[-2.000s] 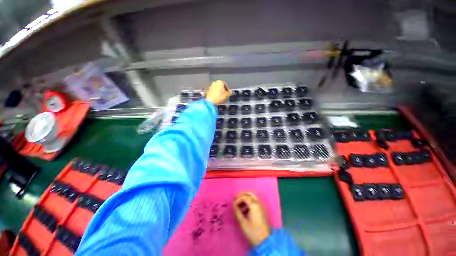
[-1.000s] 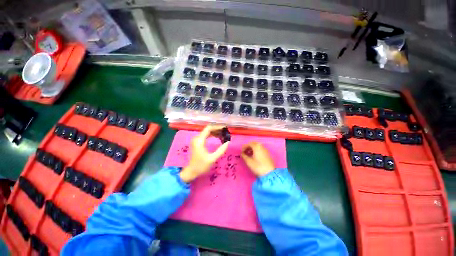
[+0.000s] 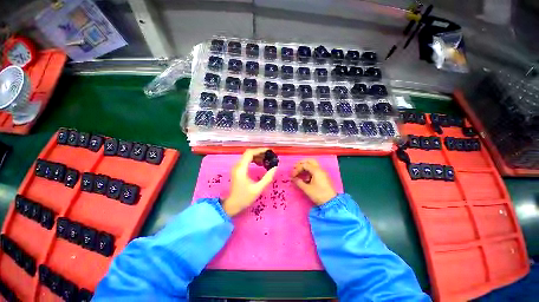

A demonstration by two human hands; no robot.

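Observation:
A black plastic housing (image 3: pixel 270 159) is held between the thumb and fingers of my left hand (image 3: pixel 241 187), just above the pink mat (image 3: pixel 260 245). My right hand (image 3: pixel 320 185) is beside it, over the mat's right part, with its fingertips curled together. A dark spot shows between those fingers; whether it is a tiny part or shadow cannot be told. The hands do not touch. Tiny black parts (image 3: pixel 259 209) lie scattered on the mat between and below the hands.
A stacked clear blister tray (image 3: pixel 192 127) with rows of black housings stands behind the mat. A red-orange tray (image 3: pixel 155 177) with housings is at left; another (image 3: pixel 458 236) is at right, its housings at the far end. A small white fan (image 3: pixel 12 88) stands far left.
My left arm has come back from the far blister tray, and that hand now holds a housing over the mat. My right hand has moved slightly right in the last second. The view has shifted.

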